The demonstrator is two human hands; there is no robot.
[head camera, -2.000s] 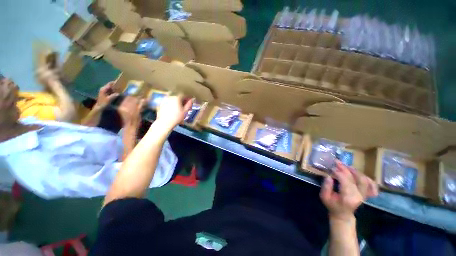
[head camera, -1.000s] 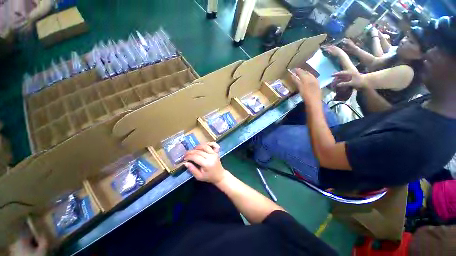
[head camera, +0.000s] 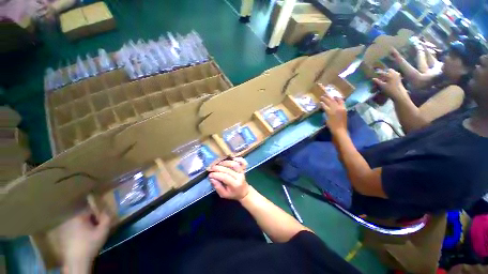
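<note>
A row of open brown mailer boxes (head camera: 176, 185) stands along the table edge, lids (head camera: 155, 131) upright behind and overlapping. Boxes in view hold a clear bagged device (head camera: 130, 193) on a blue item (head camera: 153, 185). My left hand (head camera: 84, 233), blurred, is at the lower left with its fingers around a side wall of the near-end box; what that box holds is hidden. My right hand (head camera: 230, 177) has its fingers curled over the front edge where two boxes meet, with the thumb side hidden. I see no bagged device in either hand.
Behind the row lies a divider tray (head camera: 53, 120) with bagged devices upright in its back cells. To the right, a seated person in dark clothes has a hand (head camera: 334, 109) at the far box. Closed cartons (head camera: 88, 21) lie beyond the tray.
Since one second ago the row of boxes has slid to the right past the tray, and both my hands have moved right with it. Before that, the view faced further left.
</note>
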